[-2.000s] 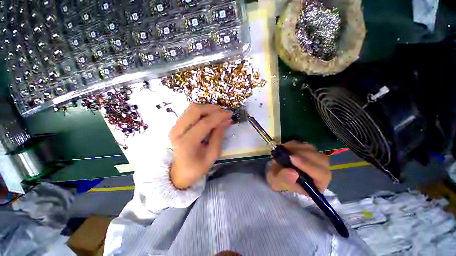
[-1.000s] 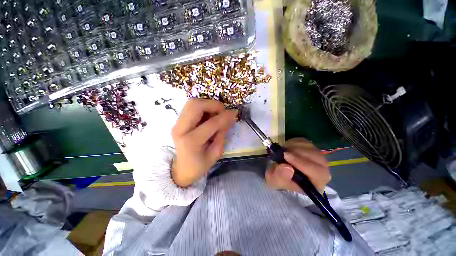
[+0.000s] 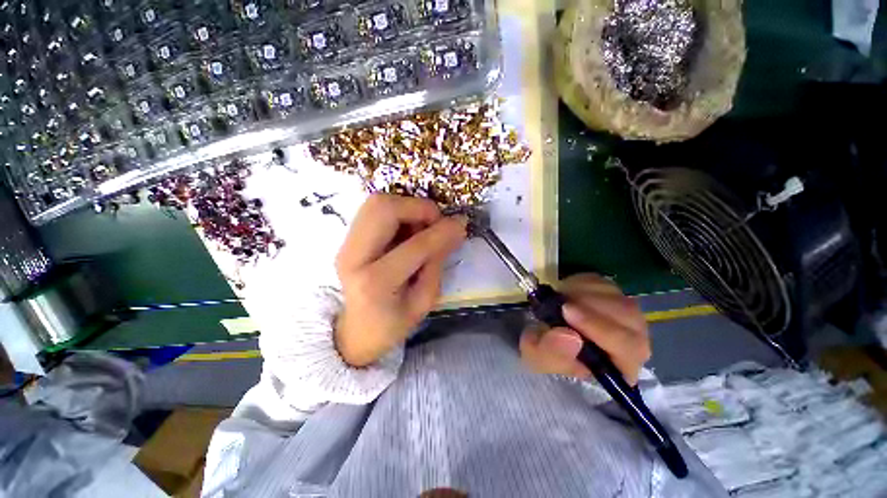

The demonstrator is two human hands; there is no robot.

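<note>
My right hand (image 3: 589, 329) holds the black-handled soldering iron (image 3: 623, 389), its silver shaft pointing up and left. Its tip is at a small grey block (image 3: 477, 220) at the near edge of the pile of gold metal parts (image 3: 428, 156). My left hand (image 3: 394, 272) is at the left of the block, thumb and fingertips pinched close together beside it. Whether a tiny part is between them is too small to tell. A pile of small dark red components (image 3: 233, 216) lies on the white sheet (image 3: 306, 238), left of the gold pile.
A clear blister tray (image 3: 243, 134) with filled pockets spans the upper left. A round beige bowl (image 3: 725, 73) of metal shavings is at the upper right. A black fan with a coiled guard (image 3: 715, 248) stands at the right. A silver spool (image 3: 58, 306) is at the far left.
The view has shifted slightly. My left fingertips have drawn in closer around the block since the oldest frame. The iron's tip stays at the block.
</note>
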